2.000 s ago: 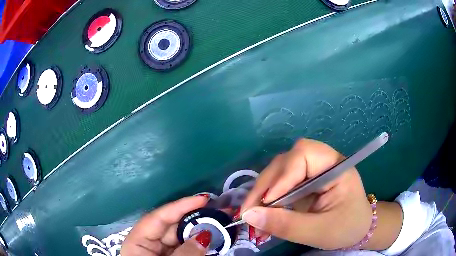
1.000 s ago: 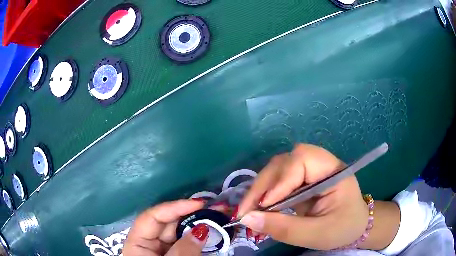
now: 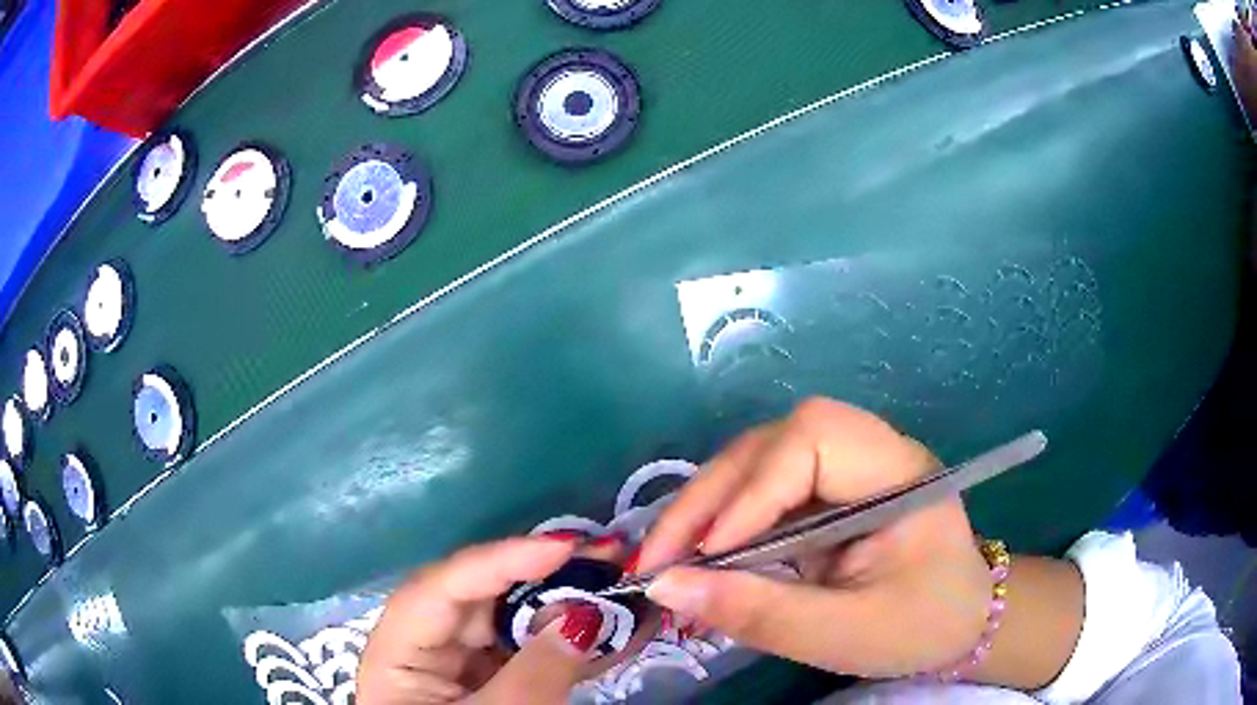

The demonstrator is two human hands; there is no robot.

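Observation:
My left hand (image 3: 462, 627) holds a round black part (image 3: 521, 606) at the bottom centre, with the thumb pressed on its pale face. A white arc sticker (image 3: 545, 598) lies on that face, partly under the thumb. My right hand (image 3: 827, 551) holds silver tweezers (image 3: 882, 507) like a pen, their tip at the part's right edge. The tip is partly hidden by the fingers. A sticker sheet with white arcs (image 3: 283, 668) lies under and beside my hands.
A used clear liner sheet (image 3: 827, 324) lies beyond my right hand. The textured green belt (image 3: 455, 276) carries several black discs, one with a partly red centre (image 3: 411, 62). A red bin (image 3: 179, 55) and blue tray (image 3: 69, 179) are at the far left.
The discs on the belt have shifted right. The black part is tilted a little differently in my left hand, and the tweezers' rear end has dropped slightly.

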